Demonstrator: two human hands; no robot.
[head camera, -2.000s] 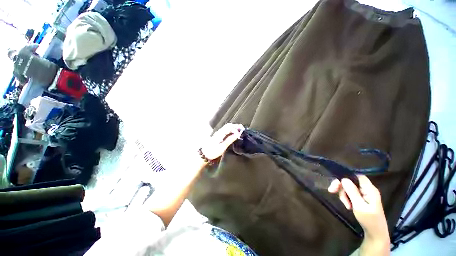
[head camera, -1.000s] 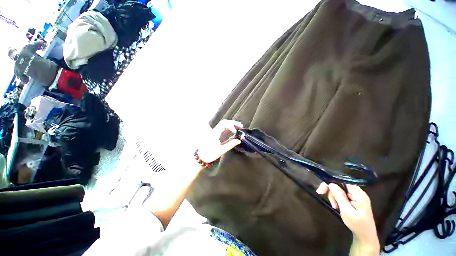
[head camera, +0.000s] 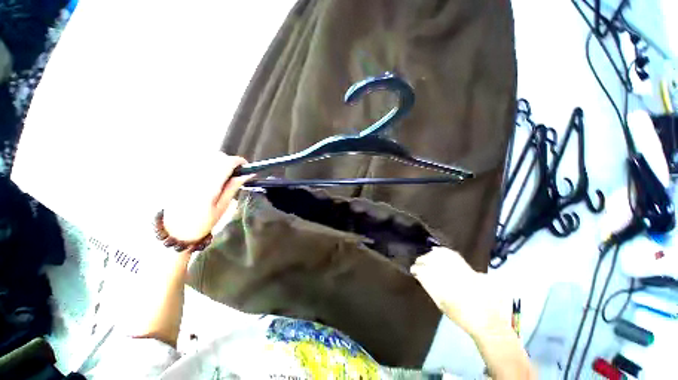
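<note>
Brown shorts (head camera: 297, 260) lie across the stack of matching brown garments (head camera: 468, 74), their waistband open and showing dark cloth inside. A black hanger (head camera: 364, 142) lies just above the waistband, its hook upwards. My left hand (head camera: 201, 197) grips the hanger's left end and the left end of the waistband. The fingertips are partly hidden. My right hand (head camera: 453, 286) pinches the right end of the waistband, below the hanger's free right end.
Several tangled black hangers (head camera: 546, 178) lie right of the stack. Further right are black cords (head camera: 595, 297), a white and black tool (head camera: 645, 178) and small thread spools (head camera: 632, 332). White table cloth (head camera: 149, 89) shows at left, with dark cloth at the left edge.
The view has shifted right. The hanger has turned, its hook now up and its right end free. My right hand has let go of the hanger and taken the waistband, which is now spread open.
</note>
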